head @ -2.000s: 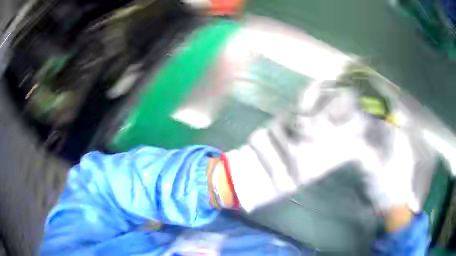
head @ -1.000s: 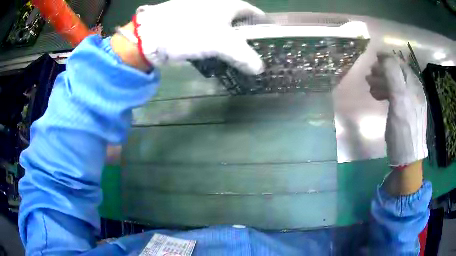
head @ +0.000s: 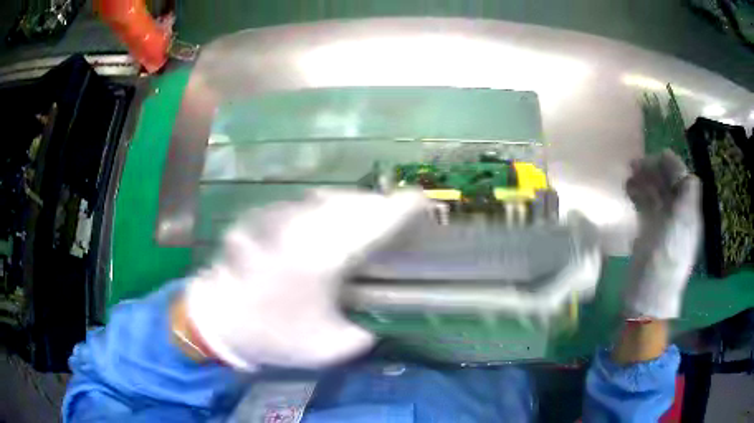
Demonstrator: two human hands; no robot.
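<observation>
My left hand (head: 289, 277), in a white knit glove, grips the left end of a circuit board (head: 463, 186) low over the bench. The board is tilted and blurred. Its green parts side and yellow blocks (head: 529, 179) show at the far side, and its long grey heatsink (head: 471, 254) faces me. My right hand (head: 664, 235), also gloved, is at the right, apart from the board, with fingers curled. Blur hides whether it holds anything. Thin green edge strips (head: 661, 120) lie just beyond it.
A green mat (head: 285, 161) with cross lines lies on the shiny metal bench top (head: 248, 54). Black totes with boards (head: 62, 206) stand at left. A black bin of small tan-green pieces (head: 729, 194) is at right. An orange post (head: 132, 33) rises at upper left.
My left hand has brought the board from the far edge of the mat towards me and turned it, from solder side to parts side showing. My right hand is slightly lower, still near the strips.
</observation>
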